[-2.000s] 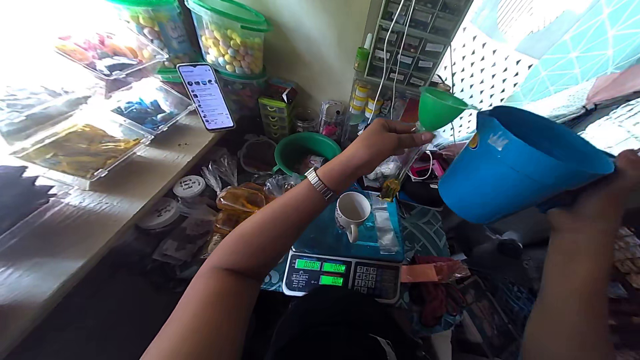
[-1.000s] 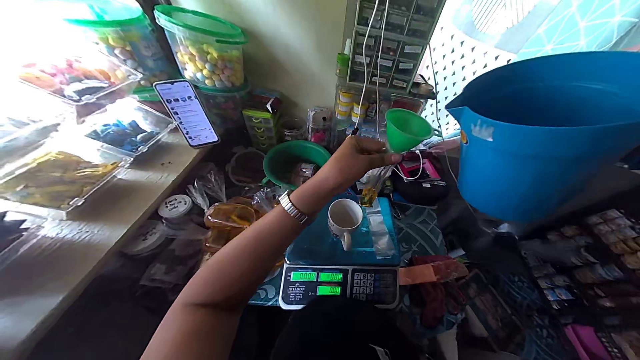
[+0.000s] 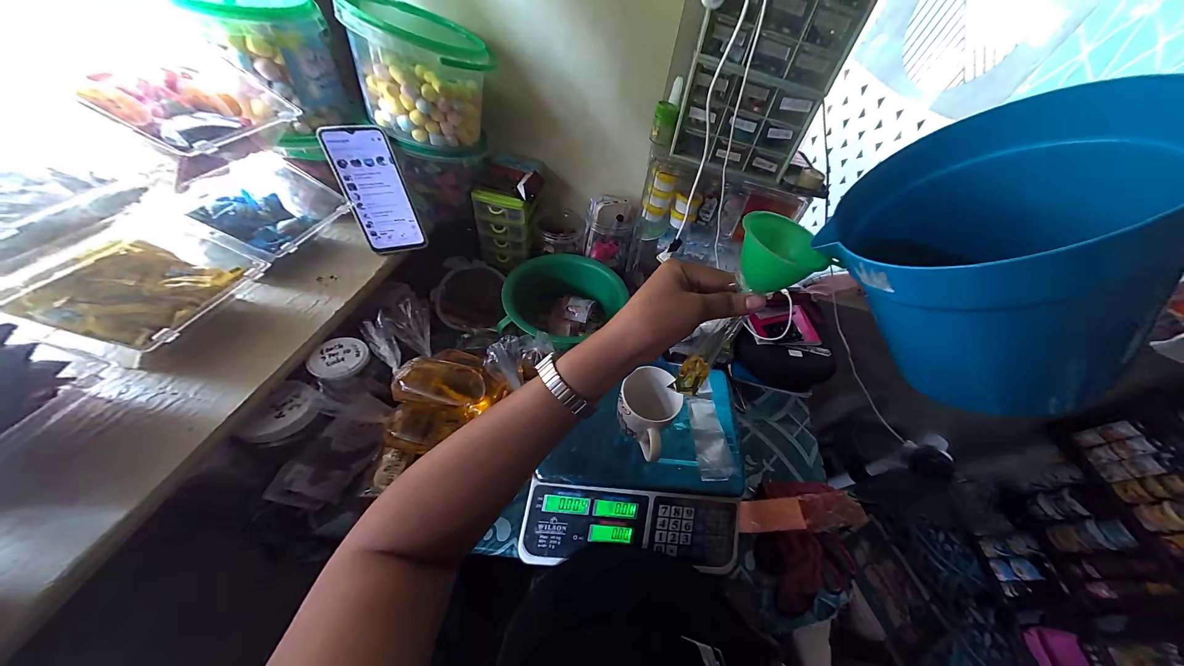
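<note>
My left hand (image 3: pixel 698 298), with a metal watch at the wrist, grips the neck of a green plastic funnel (image 3: pixel 775 252) together with the top of a clear plastic bag (image 3: pixel 698 363) that has some amber liquid low in it. A large blue bucket (image 3: pixel 1017 305) is on the right, its pouring spout beside the funnel's rim. My right hand is out of view. Below the bag, a white mug (image 3: pixel 649 398) and a flat plastic packet (image 3: pixel 710 439) rest on the blue platform of a digital scale (image 3: pixel 629 523) with lit green displays.
Filled bags of amber liquid (image 3: pixel 435 393) lie left of the scale, near a green basin (image 3: pixel 564 277). A smartphone (image 3: pixel 373 190) leans at the ledge (image 3: pixel 185 398), by tubs of colored balls (image 3: pixel 421 97) and clear trays (image 3: pixel 129 287). Small-parts drawers (image 3: pixel 768 88) stand behind.
Two seconds ago a right hand held the blue bucket farther from me; now that hand is out of view. The bucket's spout, apart from the funnel one second ago, is now at its rim.
</note>
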